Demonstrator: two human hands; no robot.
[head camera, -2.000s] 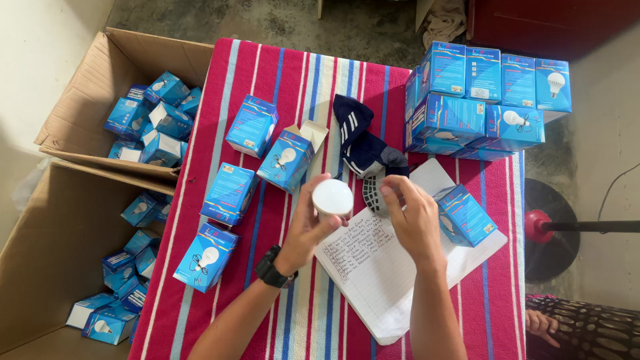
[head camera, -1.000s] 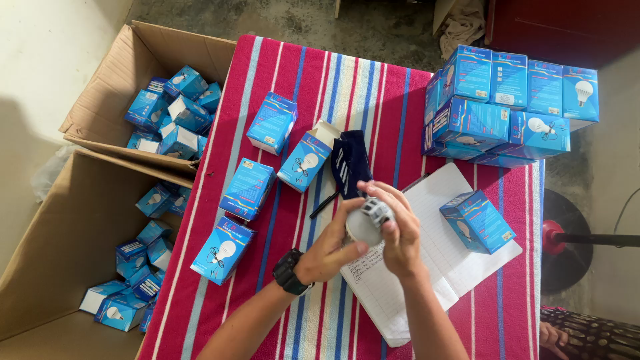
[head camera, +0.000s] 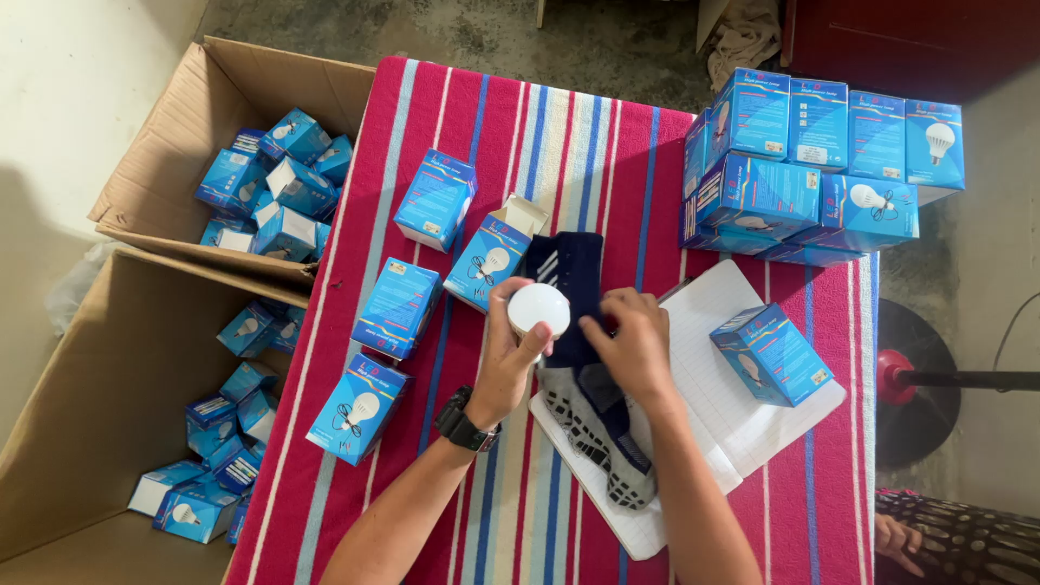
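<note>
My left hand (head camera: 508, 349), with a black watch on its wrist, holds a white LED bulb (head camera: 539, 309) by its side, dome up. My right hand (head camera: 638, 341) is at the edge of a navy and grey sock (head camera: 597, 431); its fingertips touch or pinch the dark fabric, which I cannot tell for certain. The sock lies partly over an open notebook (head camera: 715, 325) and reaches up past the bulb. Beside it an open blue bulb box (head camera: 490, 258) lies with its flap up. Another blue box (head camera: 770, 355) rests on the notebook's right page.
Several blue boxes (head camera: 396, 309) lie left on the striped cloth (head camera: 569, 138). More are stacked (head camera: 760, 195) at the back right. Two cardboard cartons (head camera: 162, 162) with blue boxes stand left of the table. A person's hand (head camera: 896, 540) shows at lower right, near a black round base (head camera: 918, 422).
Both hands were together on the bulb a second ago; now my right hand is apart from it, at the sock. The sock now lies stretched down across the notebook.
</note>
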